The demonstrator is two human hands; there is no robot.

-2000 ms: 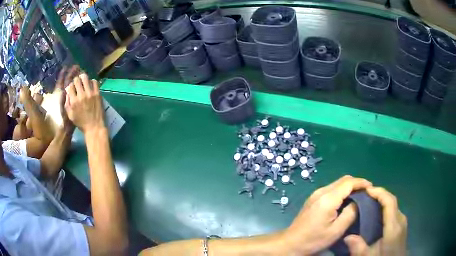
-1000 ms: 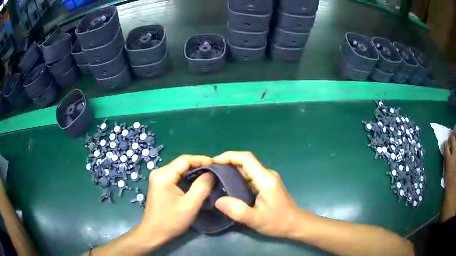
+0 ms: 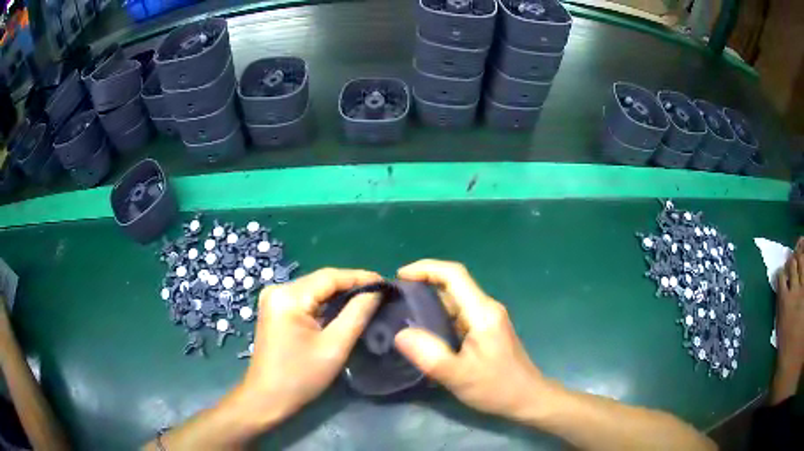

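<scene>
A dark grey plastic housing is held between both hands above the green bench, near the bottom middle. Its open side and round centre hub face me. My left hand grips its left side, with the thumb inside the cup. My right hand grips its right side, with the thumb near the hub. Whether a small insert is under the fingers is hidden. The left insert pile, small dark parts with white discs, lies beyond my left hand. The right insert pile lies at the right.
One housing sits tilted on the light green raised edge at the left. Stacked housings and a single housing stand beyond the edge. A person's hand is at the right rim by white paper. Another person's arm is at the left.
The view has swung right since the earliest frame, bringing the right pile into view. Since the last frame, the held housing has tipped so its inside and hub show more. Both hands still hold it.
</scene>
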